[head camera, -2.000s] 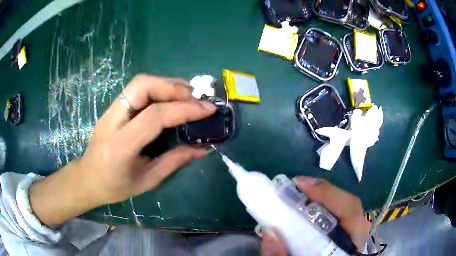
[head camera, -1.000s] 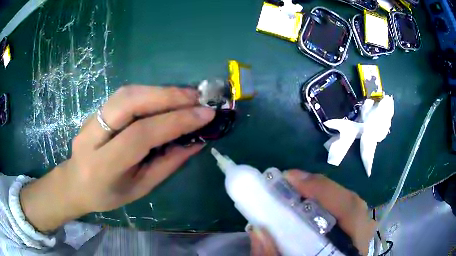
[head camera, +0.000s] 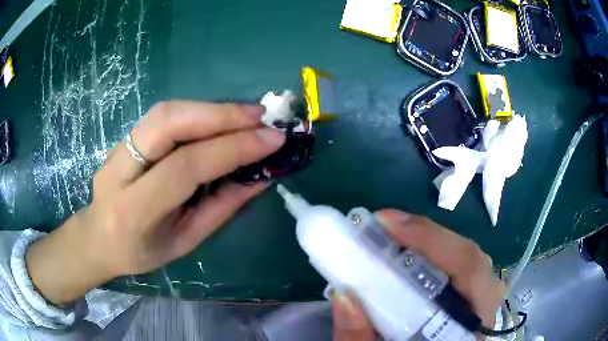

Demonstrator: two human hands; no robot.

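My left hand point(head camera: 167, 180) holds a dark watch housing point(head camera: 290, 156) between fingers and thumb, left of the middle; the fingers hide much of it. A silver jigsaw-shaped bracket point(head camera: 280, 108) and a yellow-edged battery point(head camera: 318, 95) stick out at the housing's far side. My right hand point(head camera: 433, 266) is closed round a fat white glue dispenser point(head camera: 360, 266). The dispenser's pale tip point(head camera: 287, 195) points at the housing's near edge, very close to it; whether they touch, I cannot tell. No glue is visible at the tip.
Several watch housings point(head camera: 443, 123) with batteries point(head camera: 495, 95) lie at the upper right. A crumpled white wipe point(head camera: 492, 166) lies against the nearest housing. A clear hose point(head camera: 553, 193) curves at the right, by a blue box point(head camera: 588, 40). Partly cut-off units lie at the left edge.
Since two seconds ago, the housing has been tilted, so less of its inside shows. The dispenser tip has stayed near its near edge. The bench view has shifted slightly.
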